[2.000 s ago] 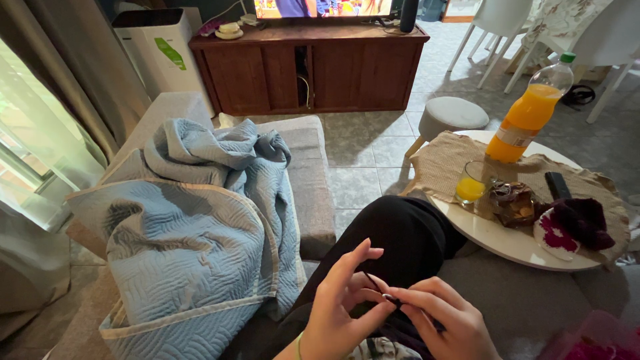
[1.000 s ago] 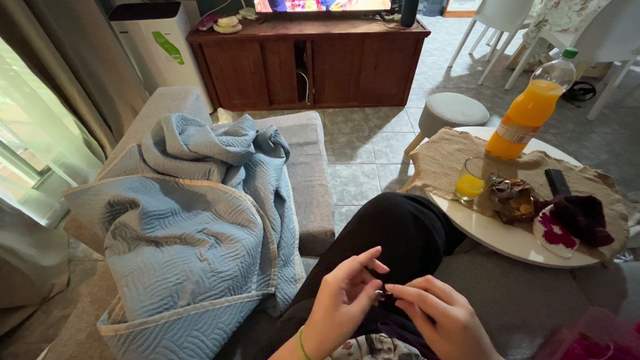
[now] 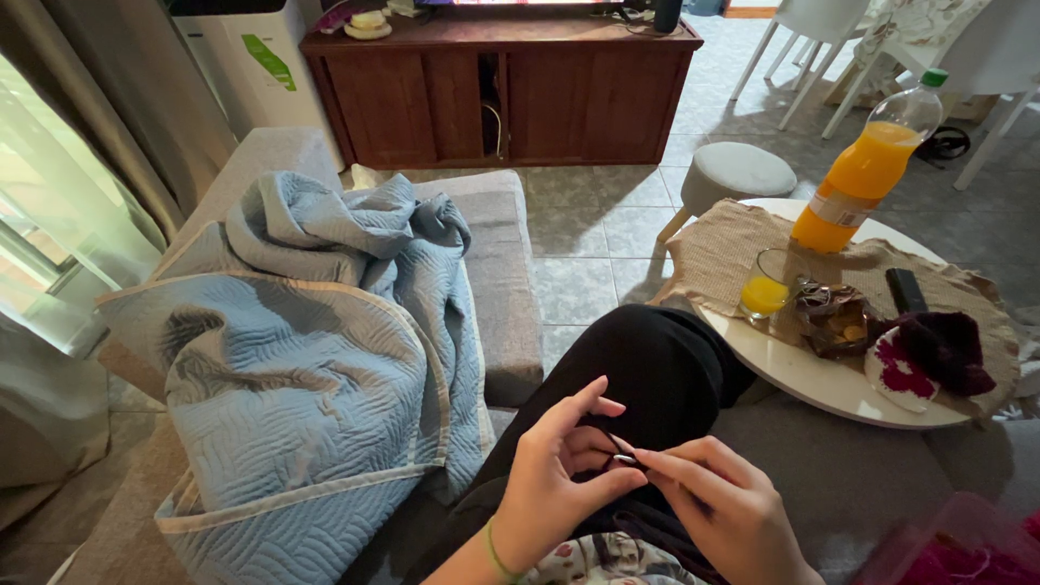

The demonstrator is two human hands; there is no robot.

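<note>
A thin black cord with a small shiny metal piece (image 3: 624, 458) lies between my hands, above my lap. My left hand (image 3: 561, 471) grips it between thumb and fingers, with the index finger raised, and a green band circles that wrist. From the right, my right hand (image 3: 715, 496) pinches the cord beside the metal piece with thumb and index finger. Dark fabric and a patterned cloth (image 3: 609, 561) are under the hands. The exact kind of corded item cannot be told.
A blue quilt (image 3: 301, 382) covers part of the grey sofa at left. On the round white table (image 3: 780, 378) at right are an orange drink bottle (image 3: 861, 175), a glass (image 3: 764, 288), a black remote (image 3: 906, 290) and dark purple fabric (image 3: 951, 345). A grey stool (image 3: 735, 175) stands behind.
The fingers have shifted slightly around the cord; both hands stay close together over the lap.
</note>
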